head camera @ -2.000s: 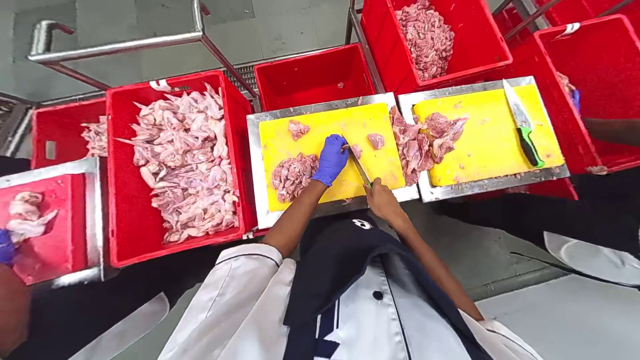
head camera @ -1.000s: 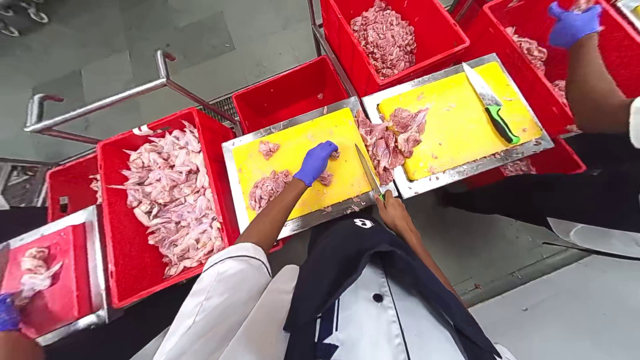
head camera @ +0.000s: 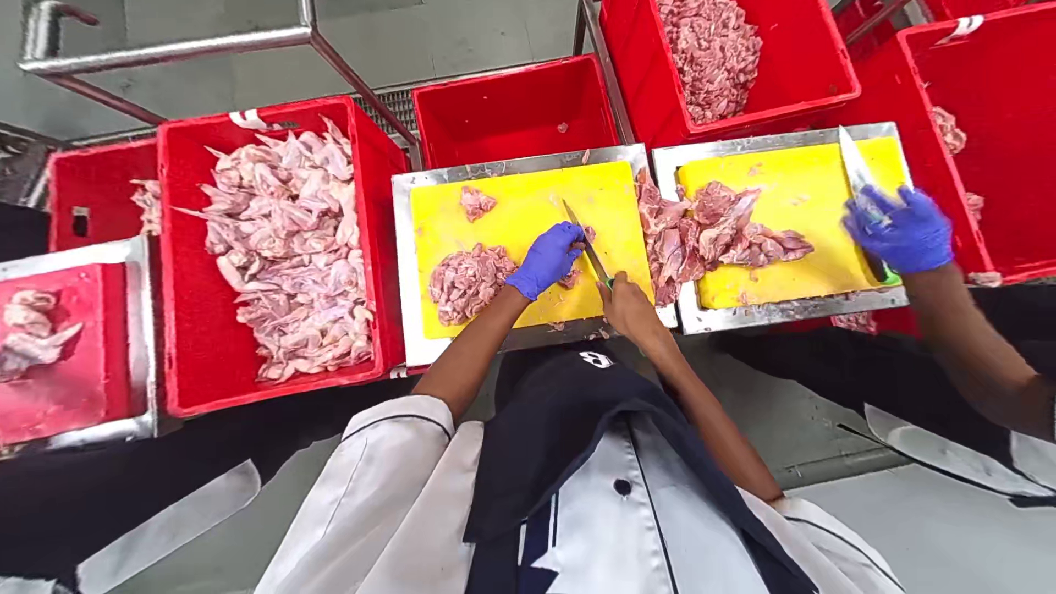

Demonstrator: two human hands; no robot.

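My left hand [head camera: 548, 259], in a blue glove, rests on a piece of raw meat [head camera: 569, 279] over the yellow cutting board [head camera: 528, 206]; its fingers hide part of the meat. Bare, my right hand [head camera: 631, 309] grips the handle of a knife [head camera: 590, 252], whose blade lies beside the gloved fingers, pointing up and left. A heap of cut meat [head camera: 470, 283] sits at the board's lower left, with one chunk [head camera: 477, 203] above it. Larger raw meat pieces [head camera: 709, 231] lie between this board and the second yellow board [head camera: 767, 285].
A red crate of raw chicken wings [head camera: 285, 247] stands at left, an almost bare red crate [head camera: 516, 111] ahead, and one with cut meat [head camera: 714, 62] beyond. At right, a co-worker's gloved hand [head camera: 899, 229] is over another knife [head camera: 858, 161]. A metal rail [head camera: 173, 54] stands upper left.
My left hand and the knife have come close together again over the board; a second ago they were farther apart. The co-worker's gloved hand has moved from the red crate to the knife at right.
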